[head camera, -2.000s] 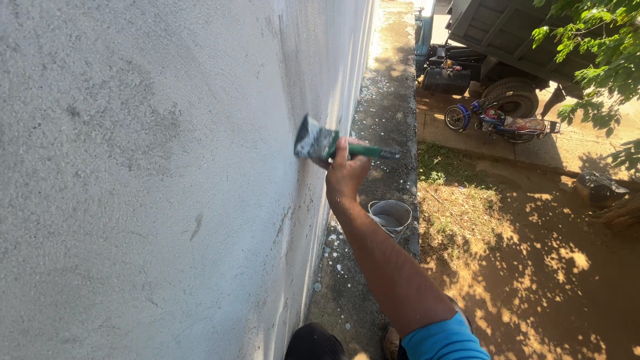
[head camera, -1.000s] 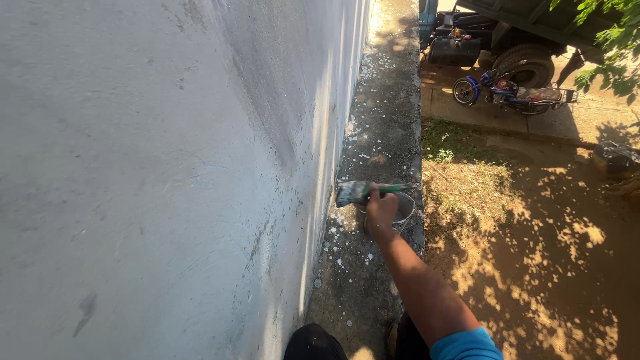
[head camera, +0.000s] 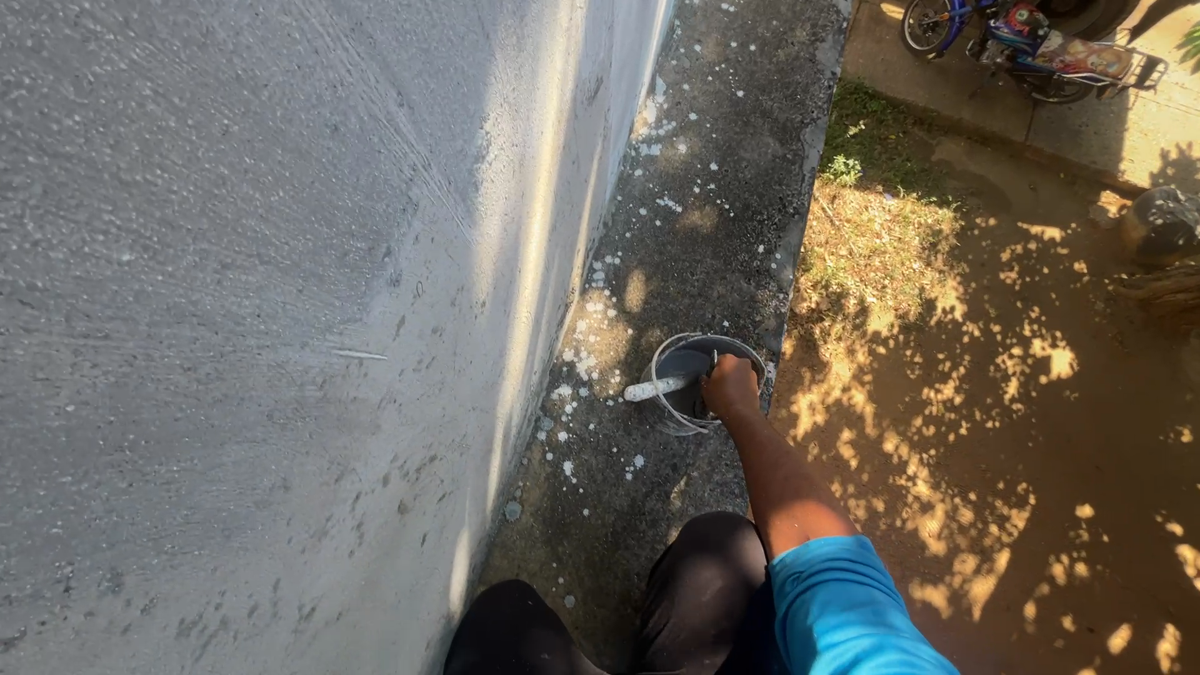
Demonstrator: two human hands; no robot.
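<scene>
My right hand (head camera: 731,386) reaches into a paint bucket (head camera: 667,417) on the narrow concrete ledge. Its fingers are closed on the handle of a paintbrush (head camera: 714,358), of which only a small part shows; the bristles are hidden inside the bucket. A white-coated stick (head camera: 654,388) leans out over the bucket's left rim. The plastered wall (head camera: 281,281) rises on the left, with pale, streaked paint over its rough surface. My left hand is not in view.
The concrete ledge (head camera: 722,197), spotted with white paint, runs between the wall and a drop on the right. Far below lie bare ground (head camera: 937,450), dry grass (head camera: 872,248) and a parked motorcycle (head camera: 1050,52). My knees (head camera: 708,581) are at the bottom.
My right hand has moved with the paintbrush from the wall down to the bucket, and the brush is now largely inside it. The view has shifted lower along the ledge.
</scene>
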